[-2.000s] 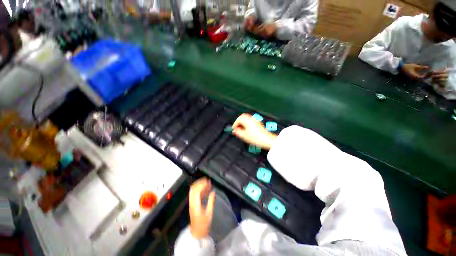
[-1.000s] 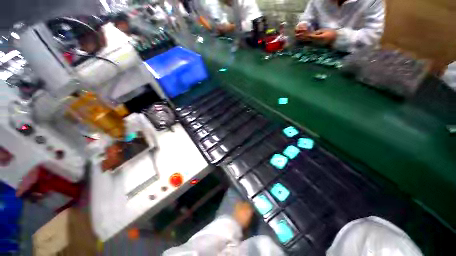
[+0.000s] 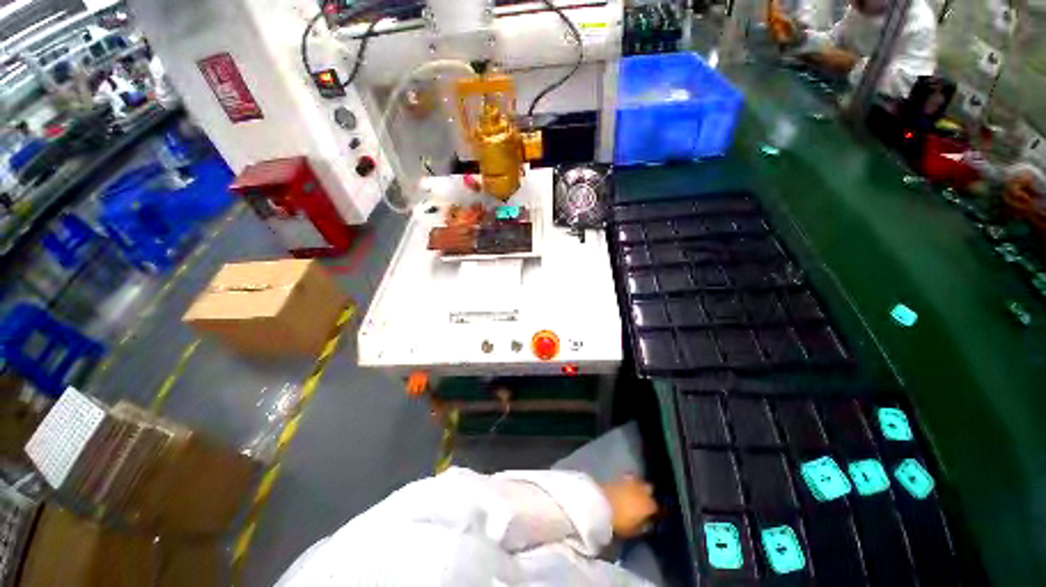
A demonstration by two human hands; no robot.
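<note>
The near black blister tray (image 3: 740,464) lies at the lower right with several square teal parts in its pockets, one of them a teal part (image 3: 723,545) at its near edge. The far black blister tray (image 3: 711,275) lies beyond it, with no teal part seen in it. A teal part (image 3: 508,212) sits at the press fixture (image 3: 482,235) on the white machine table (image 3: 413,315). My left hand (image 3: 631,505) is low, left of the near tray; its fingers are blurred and I cannot tell if it holds anything. My right hand is out of view.
The gold press head (image 3: 499,149) hangs over the fixture. A fan (image 3: 582,197) stands at the table's right, an orange-red stop knob (image 3: 545,344) at its front. A blue bin (image 3: 677,109) is behind the trays. A cardboard box (image 3: 264,300) stands on the floor left. People work across the belt.
The view has swung left, so the machine is now central and the trays are on the right. My right hand was over the near tray and has left the picture. My left arm now reaches across the bottom.
</note>
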